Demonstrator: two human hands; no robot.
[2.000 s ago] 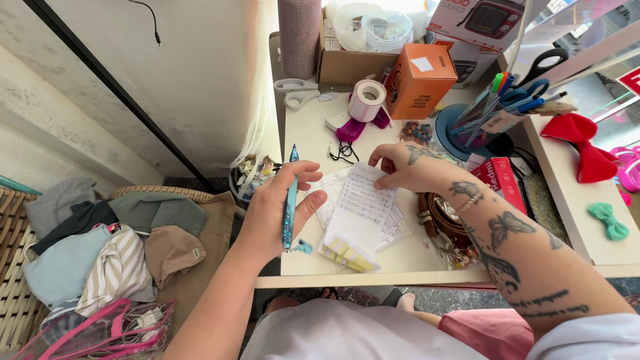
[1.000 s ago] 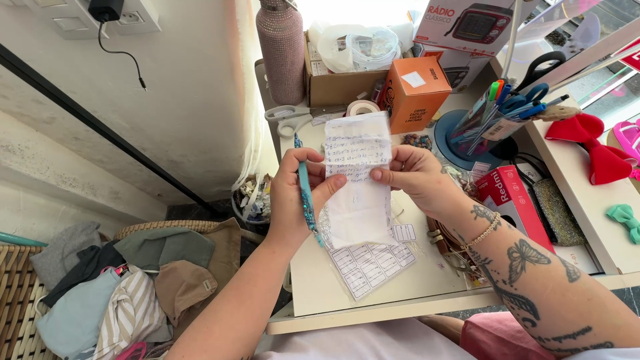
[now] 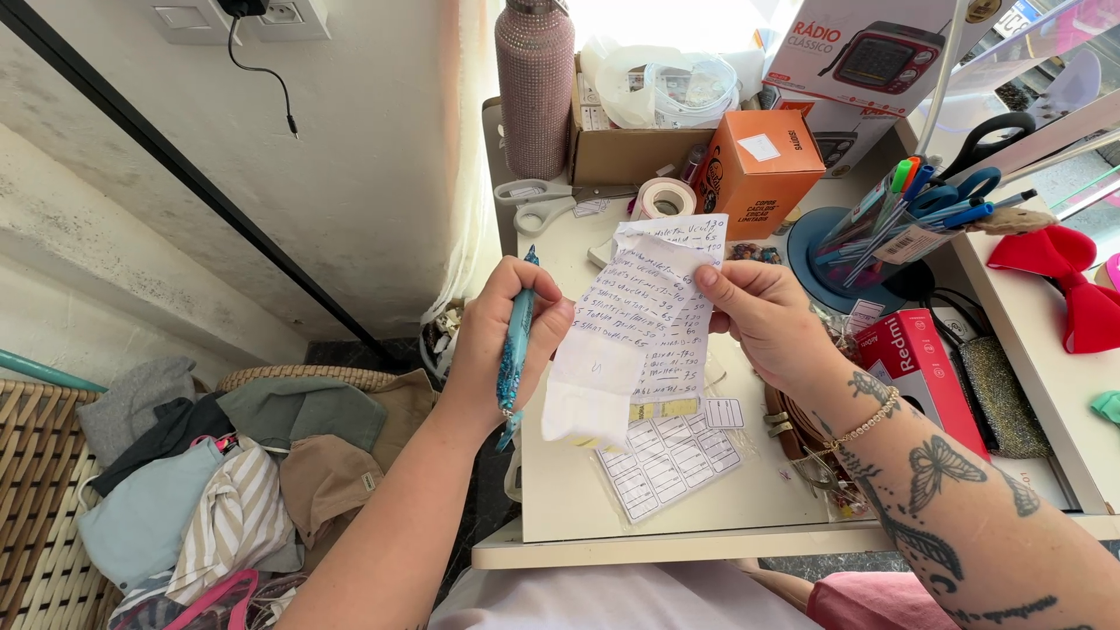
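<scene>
My left hand (image 3: 516,337) is closed around a blue glittery pen (image 3: 516,350), held upright left of the papers. Between thumb and fingers, my right hand (image 3: 757,315) pinches handwritten paper slips (image 3: 647,297) by their upper right edge. The slips overlap, bear blue writing, and hang over the white desk. Beneath them, a sheet of blank printed labels (image 3: 674,468) lies on the desktop, partly covered. A small separate label (image 3: 724,413) is at its upper right corner. Right of it, a brown leather strap (image 3: 787,437) lies partly hidden behind my right forearm.
Behind the papers are grey-handled scissors (image 3: 547,206), a label roll (image 3: 665,199), an orange box (image 3: 757,175) and a glittery bottle (image 3: 534,92). A pen holder (image 3: 862,249) and red box (image 3: 919,376) stand right. Folded clothes (image 3: 254,472) fill a wicker basket (image 3: 52,490) at left.
My left hand has let go of the papers and moved left with the pen. One second ago both hands held them. The slips now overlap at an angle, with more writing showing.
</scene>
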